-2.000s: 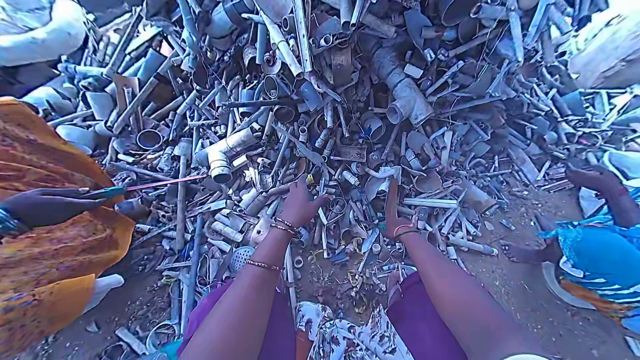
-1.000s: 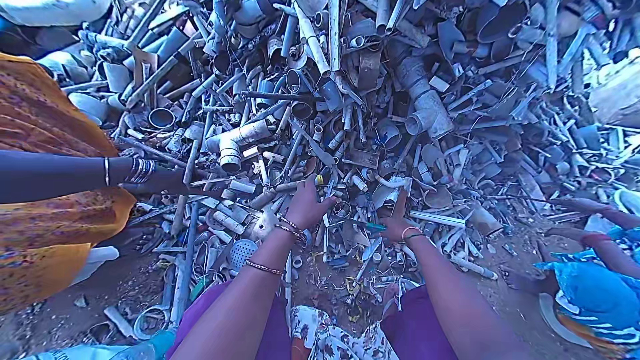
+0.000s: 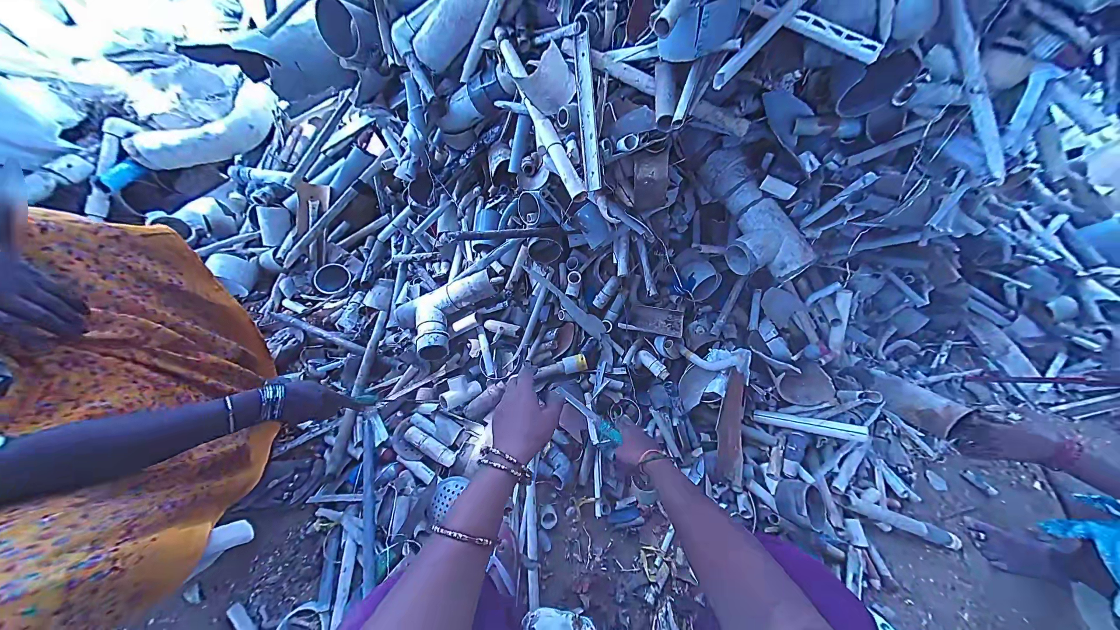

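Note:
A big heap of scrap plastic pipes and fittings fills the view. My left hand (image 3: 527, 416) reaches into it near a pipe piece with a yellow end (image 3: 562, 367); its fingertips are partly hidden, so I cannot tell whether it grips anything. My right hand (image 3: 639, 444) is closed around the green handle (image 3: 610, 431) of a thin tool whose pale shaft points up and left towards my left hand. A white T-shaped pipe fitting (image 3: 446, 308) lies up and left of my hands. A reddish-brown flat piece (image 3: 731, 429) stands tilted right of my right hand.
At the left, a co-worker in orange patterned cloth (image 3: 131, 350) reaches a hand (image 3: 311, 401) with a green-handled tool into the heap. Another person's hand (image 3: 1006, 440) is at the right edge. A large grey pipe fitting (image 3: 770, 236) lies farther up. Bare soil (image 3: 604, 560) shows below my hands.
My right hand has moved left, away from the flat piece, towards my left hand. The green-handled tool now points up and left. The co-worker's hand at the right has come to the heap.

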